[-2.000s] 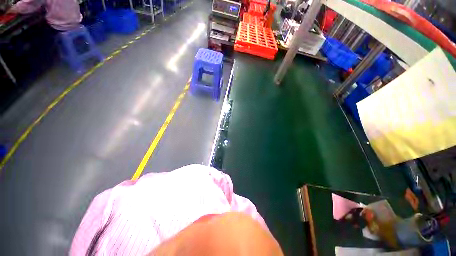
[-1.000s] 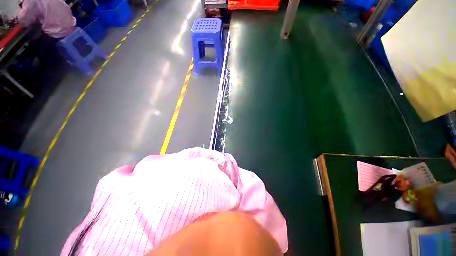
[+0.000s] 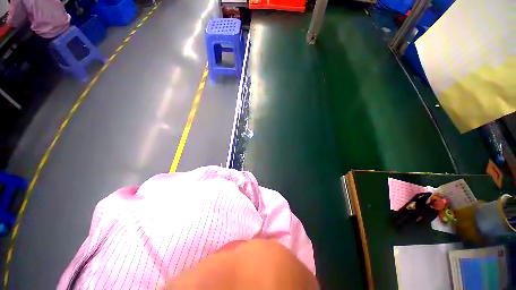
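Observation:
The wearer's pink striped smock (image 3: 181,221) fills the bottom of the view beside the dark-green bench (image 3: 300,124). A blurred, rounded patch of bare skin (image 3: 249,269) lies very close to the camera at the bottom edge. It shows no fingers. I see neither my left hand nor my right hand. On the wood-edged raised board (image 3: 373,238) at the lower right are a white paper sheet (image 3: 421,266), part of a tester with a blue screen (image 3: 481,273), a pink slip (image 3: 403,191) and a pen cup (image 3: 489,218).
A blue stool (image 3: 224,42) stands left of the bench. A metal post (image 3: 318,20) and red-orange trays (image 3: 277,4) are at the far end. A white-yellow sheet (image 3: 469,62) hangs at the right. A person in pink (image 3: 45,17) sits across the yellow-lined aisle.
The view has tilted down and turned since the first frame, so the trays have mostly left the top and more of the raised board and tester shows. No hand has appeared.

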